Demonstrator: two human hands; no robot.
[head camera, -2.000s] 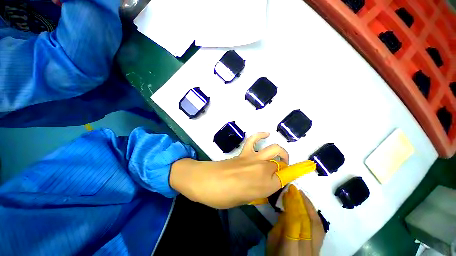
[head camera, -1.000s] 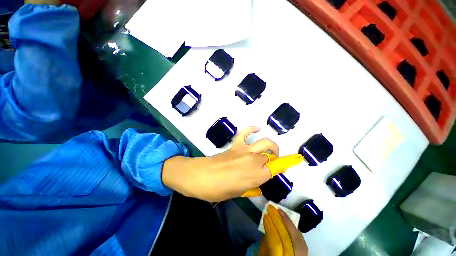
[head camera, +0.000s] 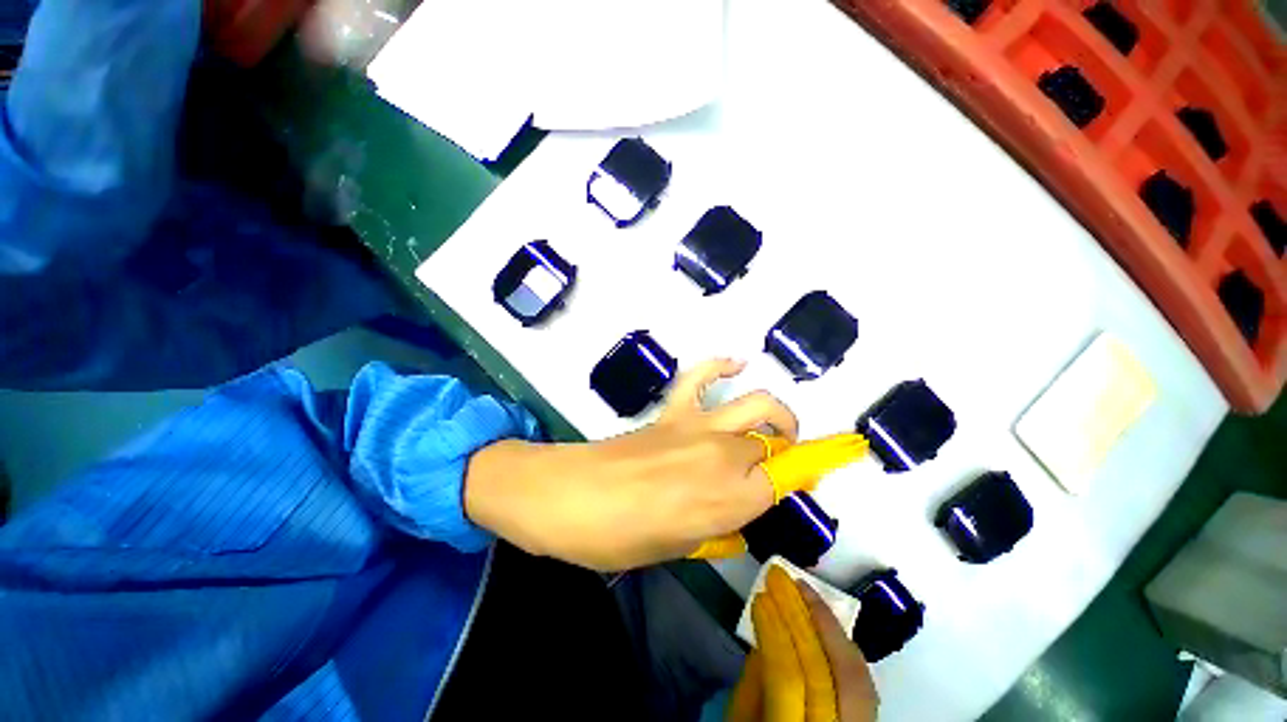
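Several black glossy watch units lie in two rows on the white mat (head camera: 988, 282). My left hand (head camera: 635, 487), with yellow finger cots, is low over the near row, fingers spread around the upper left side of one unit (head camera: 795, 532); its grip is partly hidden. A cot tip reaches the edge of a far-row unit (head camera: 908, 425). My right hand (head camera: 805, 656), cut off by the bottom edge, pinches a small white cleaning cloth (head camera: 836, 600) between cotted fingers. The cloth is beside the near row's last unit (head camera: 888, 615) and below the unit at my left hand.
A red-orange foam tray (head camera: 1115, 184) with black units in its pockets runs along the upper right. A pale folded pad (head camera: 1087, 412) lies on the mat. White sheets (head camera: 565, 64) lie at its far end. A grey box (head camera: 1225, 585) is at right. A co-worker's blue sleeve (head camera: 99, 127) is upper left.
My right hand and cloth have moved down-left off the near-row units, uncovering them. My left hand stays by the same unit. The co-worker's arm has moved left.
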